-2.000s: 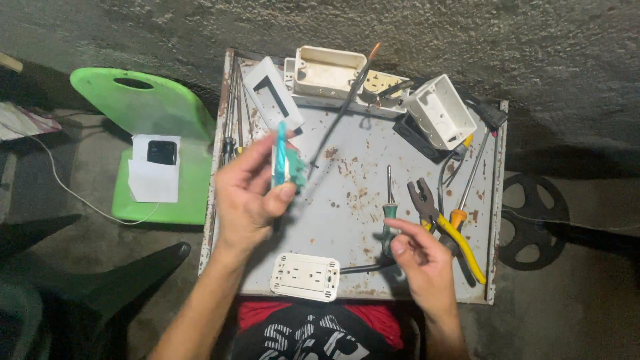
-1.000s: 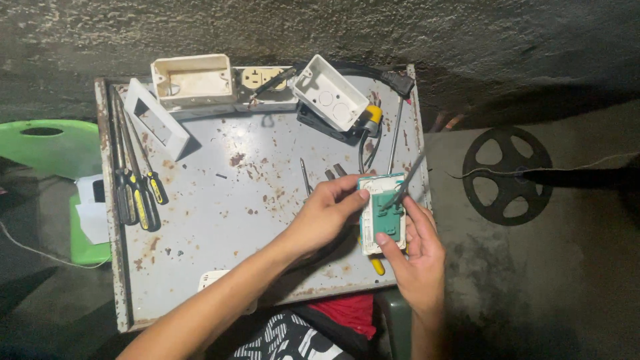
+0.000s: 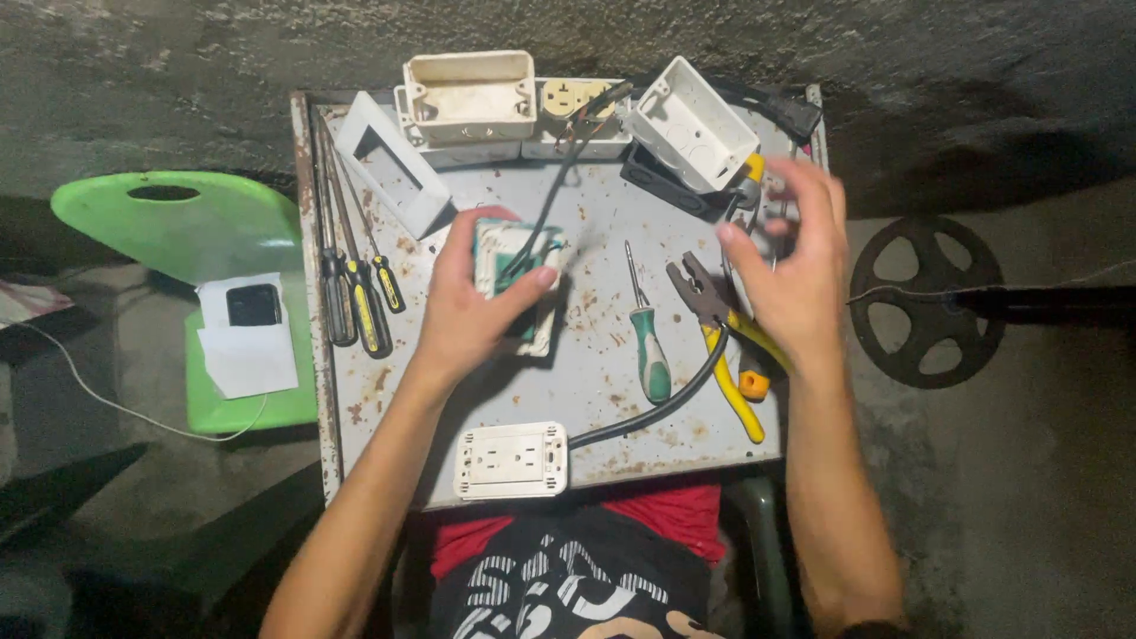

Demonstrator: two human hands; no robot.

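Note:
My left hand [image 3: 470, 302] grips a white and green electrical outlet module [image 3: 519, 266], its back with attached dark wires facing up. My right hand [image 3: 790, 248] is raised with fingers apart, holding nothing, near a tilted white outlet box [image 3: 697, 124] and above the yellow-handled pliers [image 3: 732, 373]. A green-handled screwdriver [image 3: 651, 355] lies left of the pliers. Close to the table's front edge, a white duplex outlet [image 3: 512, 460] has a black cable [image 3: 652, 415] running from its right side, across the pliers.
Several screwdrivers [image 3: 366, 306] lie along the table's left side beside a white cover plate [image 3: 390, 169]. At the back stand a cream outlet box [image 3: 470, 93] and a yellowish receptacle [image 3: 577, 96]. A green chair [image 3: 204, 355] bears paper and a phone; a rough wall borders the back.
Both hands were at the outlet module a second ago; now my right hand is off it, over the table's right side, while my left still holds it. The view has shifted.

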